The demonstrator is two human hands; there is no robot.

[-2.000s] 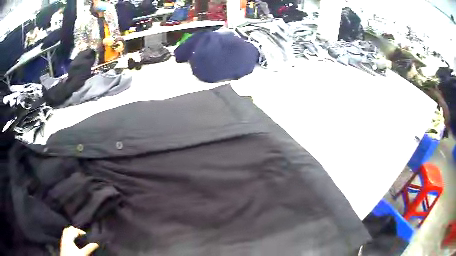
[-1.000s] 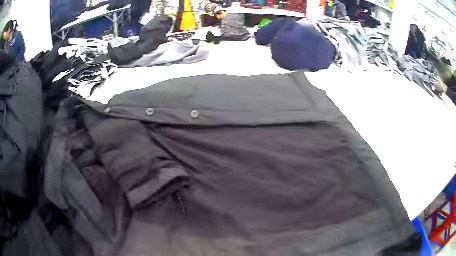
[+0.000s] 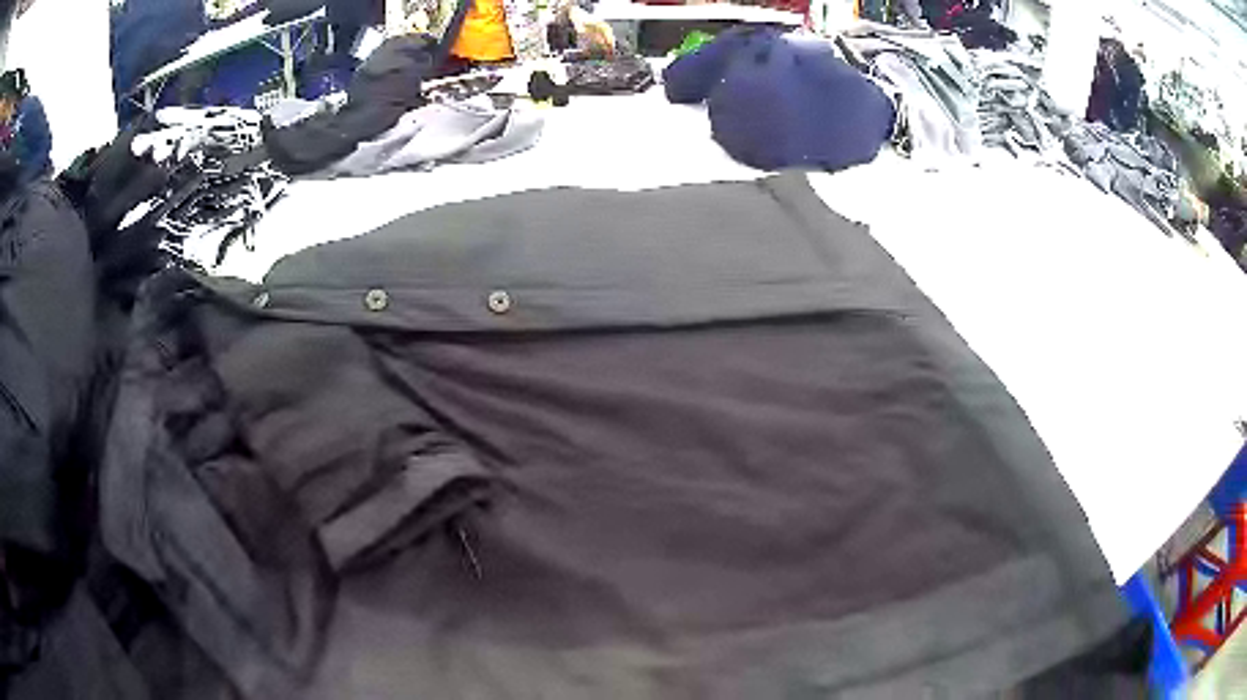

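Note:
A dark padded coat (image 3: 711, 451) lies spread on the white table (image 3: 1039, 315), hem to the right. Its front edge, a long flat strip, carries a row of three pale round buttons (image 3: 499, 302) towards the left. A sleeve (image 3: 308, 397) lies over the body and ends in a cuff (image 3: 404, 509). A thin short line, possibly a loose thread (image 3: 471, 550), hangs near the cuff. The collar end on the left is bunched and dark. Neither my left hand nor my right hand is in view.
A tall dark coat pile (image 3: 41, 356) stands at the left edge. Black pieces with white strips (image 3: 205, 192), a grey cloth (image 3: 451, 133), a navy bundle (image 3: 800, 107) and grey garments (image 3: 1012, 103) lie along the back. A red stool (image 3: 1210, 588) shows at the lower right.
A hand seen at the lower left two seconds ago has gone out of view. The view has turned left since then, and the cuff now shows. The coat lies much the same.

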